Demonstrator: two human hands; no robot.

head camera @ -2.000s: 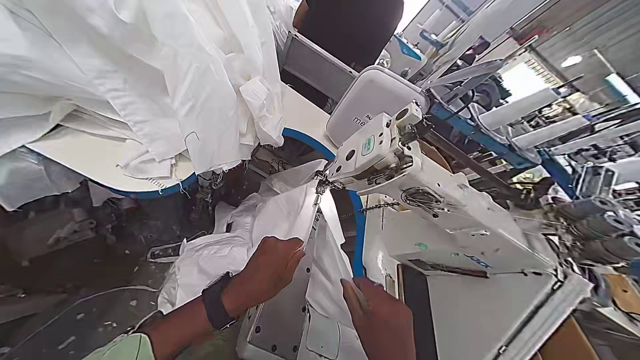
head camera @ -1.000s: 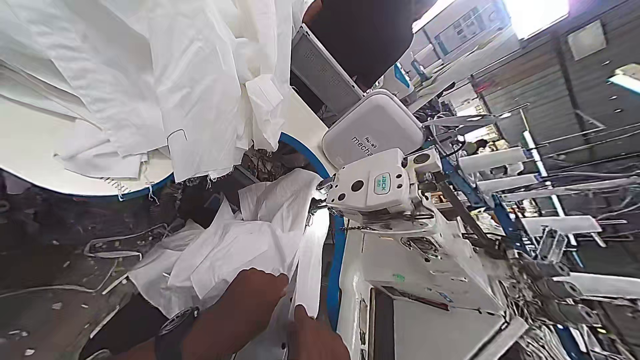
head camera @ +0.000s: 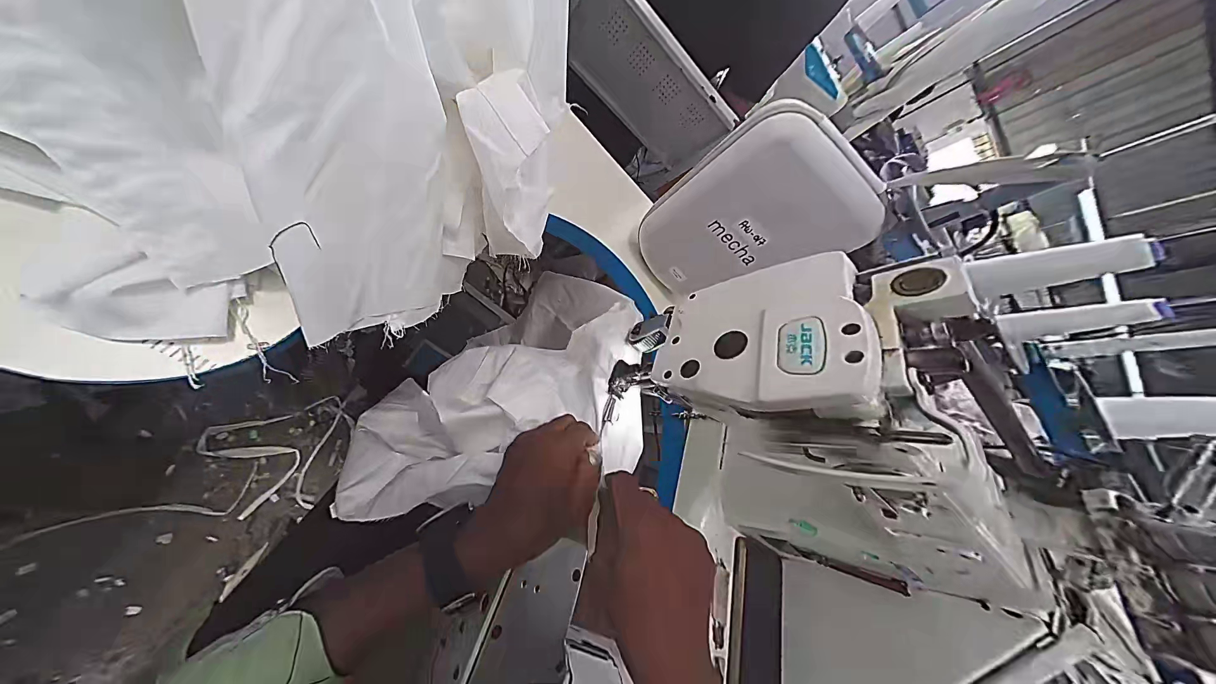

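Observation:
White fabric (head camera: 475,399) runs under the needle area of a white Jack industrial sewing machine (head camera: 788,351) and bunches to its left. My left hand (head camera: 551,475), with a dark watch (head camera: 445,556) on the wrist, is closed on the fabric edge just in front of the needle area. Close beside it on the right, my right hand (head camera: 646,560) grips the same edge between thumb and fingers. Both hands are over the machine's narrow metal arm (head camera: 532,608). The fingertips of both hands are partly hidden.
A pile of white fabric pieces (head camera: 332,142) hangs over a pale table (head camera: 57,332) at upper left. A grey-white case (head camera: 760,199) lies behind the machine. A blue-edged table (head camera: 608,256) curves around the needle area. A cable (head camera: 275,456) lies on the littered floor. Thread cones and racks stand at right.
My hands, apart two seconds ago, are now close together near the needle area. More fabric is bunched left of the machine than two seconds ago. The view has shifted.

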